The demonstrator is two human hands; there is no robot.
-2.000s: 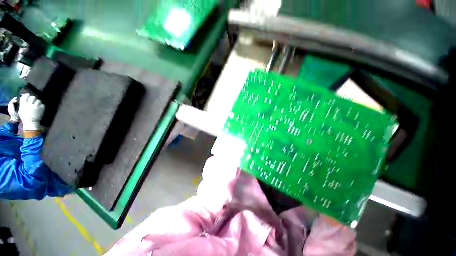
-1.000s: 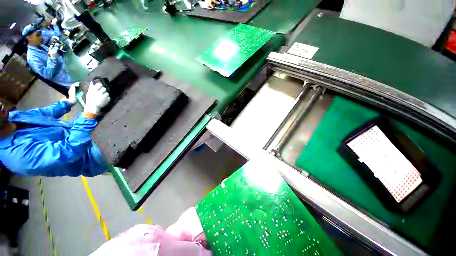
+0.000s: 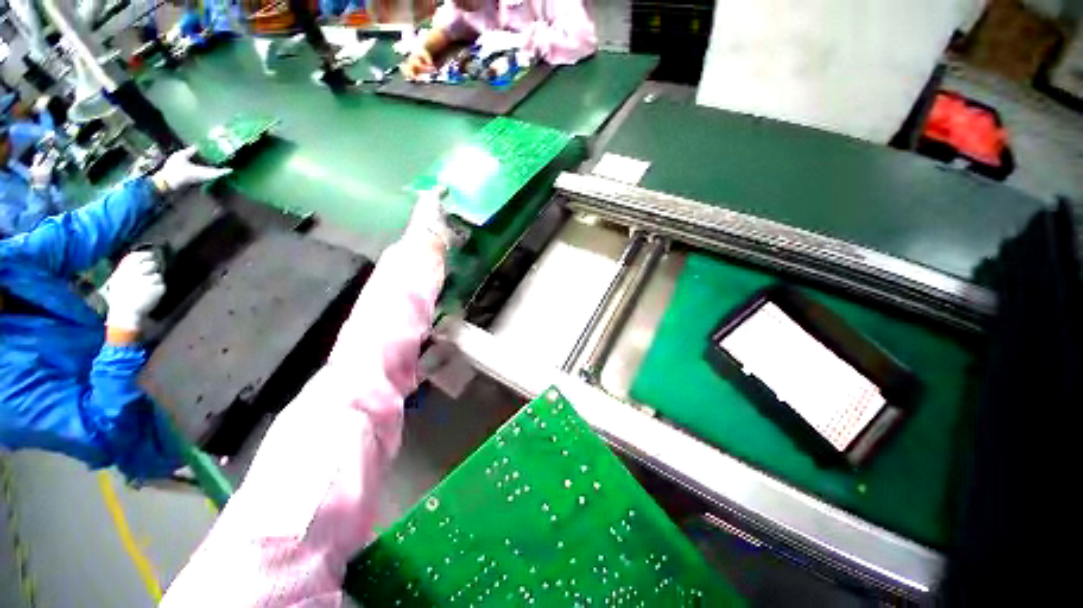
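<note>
My left hand (image 3: 437, 219), at the end of the outstretched pink sleeve, is at the near left corner of a green circuit board (image 3: 513, 160) lying on the bench. The hand is small and washed out, so I cannot tell whether its fingers grip the board. Another green circuit board (image 3: 540, 511), solder side showing, is tilted at the bottom centre and cut off by the edge. My right hand is not in view, so what holds this board is hidden.
Metal rails (image 3: 760, 232) flank a green mat (image 3: 677, 344) with a black box with a white panel (image 3: 802, 374). Black foam (image 3: 255, 315) lies left beside a coworker in blue (image 3: 59, 344). A dark stack (image 3: 1033, 404) stands right. Another person in pink works at the back.
My left arm has reached forward from the near board to the board on the bench. The near board still shows at the bottom, shifted left. The view has shifted, and the coworker's hands have moved.
</note>
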